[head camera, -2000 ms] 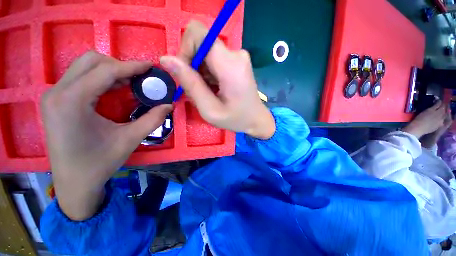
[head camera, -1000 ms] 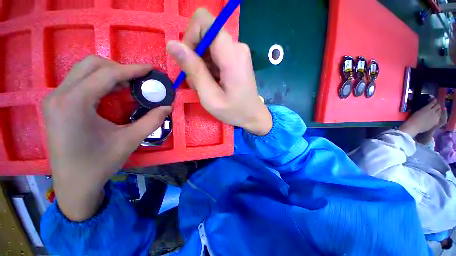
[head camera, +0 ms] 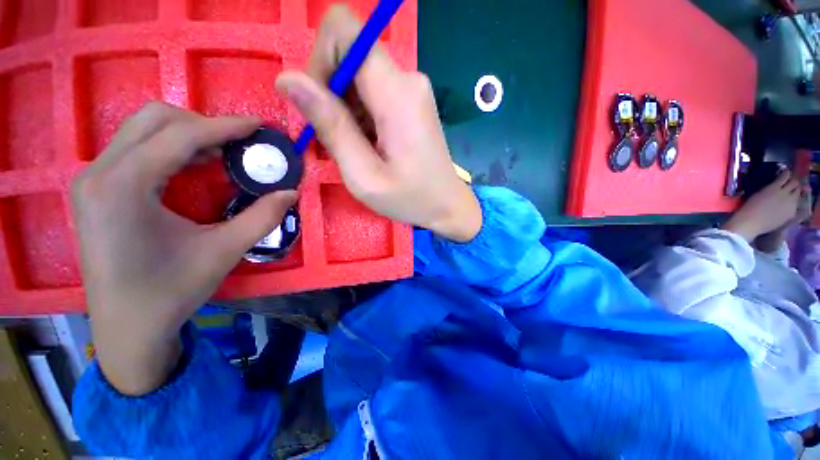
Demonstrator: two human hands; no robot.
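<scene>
My left hand (head camera: 157,211) holds a black disc, the bottom cover (head camera: 264,163), by its edge between thumb and fingers, its pale round centre facing up. The main housing (head camera: 274,238), with a silver-white part, lies just below it over the red foam tray (head camera: 348,269), partly hidden by my thumb. My right hand (head camera: 382,135) holds the blue stick (head camera: 367,40) between thumb and fingers. The stick's lower tip is at the cover's upper right rim; I cannot tell whether it touches.
A white ring (head camera: 488,93) lies on the green bench (head camera: 512,162). To the right, a red foam pad (head camera: 701,135) holds three opened units (head camera: 648,130) in a row. Another person's hands (head camera: 769,207) are at the far right, beside a black object.
The stick's tip has stayed near the cover's rim while my right hand moved slightly left and up. The bench items have shifted slightly in view. My left hand keeps its hold.
</scene>
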